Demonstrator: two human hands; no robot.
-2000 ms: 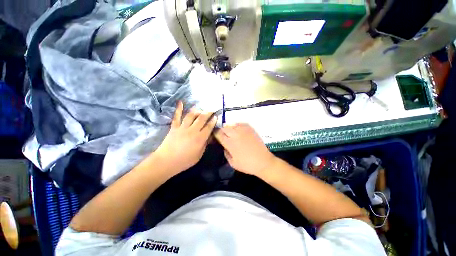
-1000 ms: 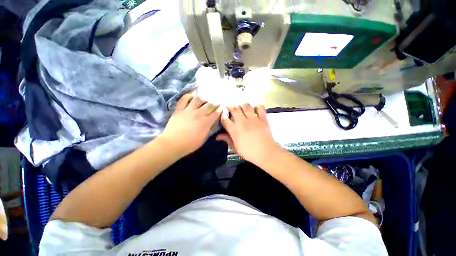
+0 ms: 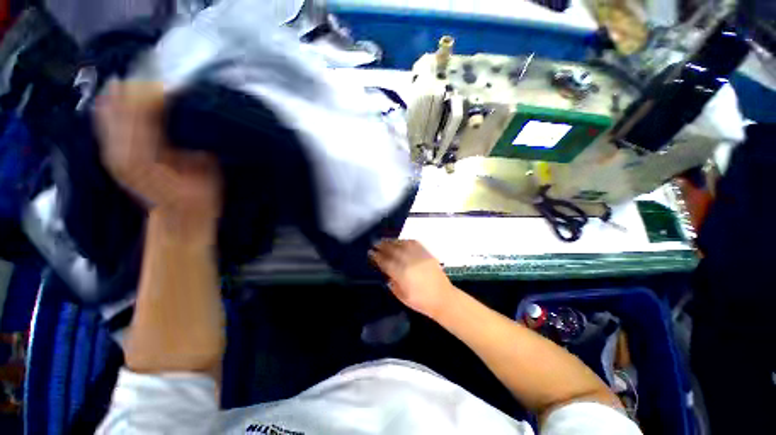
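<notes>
The garment point(image 3: 340, 153), pale grey with dark navy-black sections, is lifted and blurred left of the sewing machine point(image 3: 476, 110). My left hand point(image 3: 153, 153) is raised at the far left against the dark cloth; it is blurred, and its fingertips and grip are unclear. My right hand point(image 3: 410, 270) is at the table's front edge, fingertips at the lower corner of the dark cloth, seemingly pinching it. The needle area point(image 3: 442, 161) shows beside the cloth, with no hand at it.
Black-handled scissors point(image 3: 563, 214) lie under the machine arm on the white table point(image 3: 476, 244). A blue bin point(image 3: 672, 340) with a bottle and scraps stands below right. A blue slatted crate point(image 3: 64, 365) is at lower left. A blue surface point(image 3: 476, 38) lies behind the machine.
My left hand has moved from the needle area to the far left and up. The garment is lifted and swung. My right hand has moved down to the table's front edge. The view has shifted.
</notes>
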